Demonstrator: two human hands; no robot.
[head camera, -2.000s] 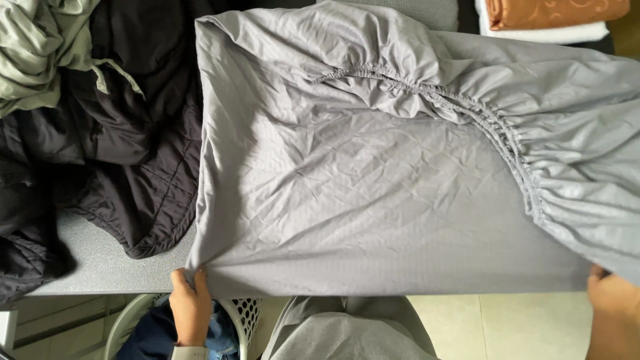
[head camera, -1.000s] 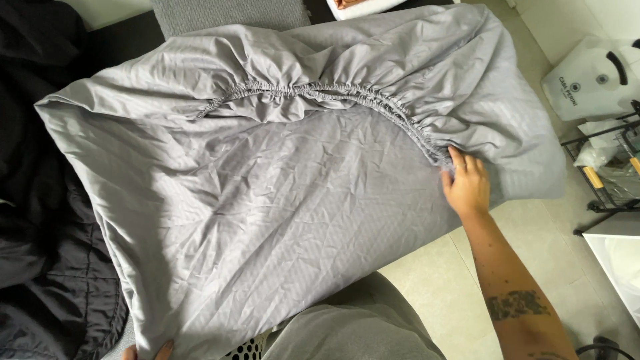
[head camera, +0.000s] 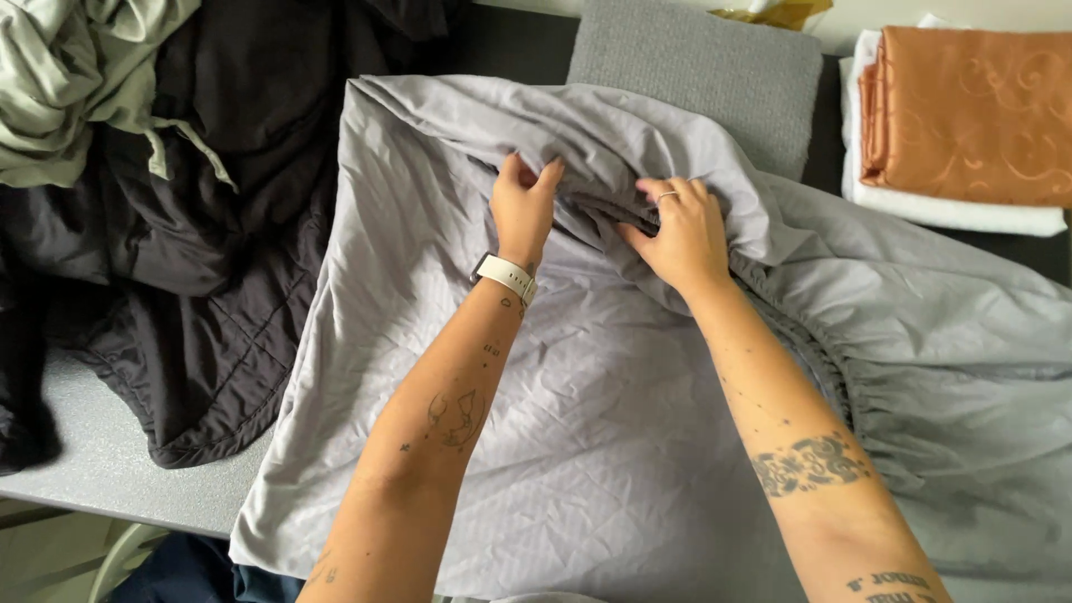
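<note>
A grey fitted sheet (head camera: 586, 402) with a gathered elastic edge lies spread over the table, folded along its left side and wrinkled. My left hand (head camera: 526, 201), with a pale watch strap at the wrist, pinches the sheet's fabric near its upper middle. To the right of it, my right hand (head camera: 682, 230), wearing a ring, grips the elastic edge between thumb and fingers. The elastic runs from between the hands down to the right, partly under my right forearm.
A black quilted garment (head camera: 234, 335) and a light green drawstring cloth (head camera: 75, 84) lie left on the grey table (head camera: 151, 452). Folded grey textile (head camera: 695, 84) sits behind the sheet. Folded orange fabric (head camera: 971, 117) rests on white cloth (head camera: 963, 213). Dark blue cloth (head camera: 184, 569) lies in a basket below.
Both hands have moved to the sheet's upper middle; a second ago the left was at the lower left corner and the right farther along the elastic. The view has shifted.
</note>
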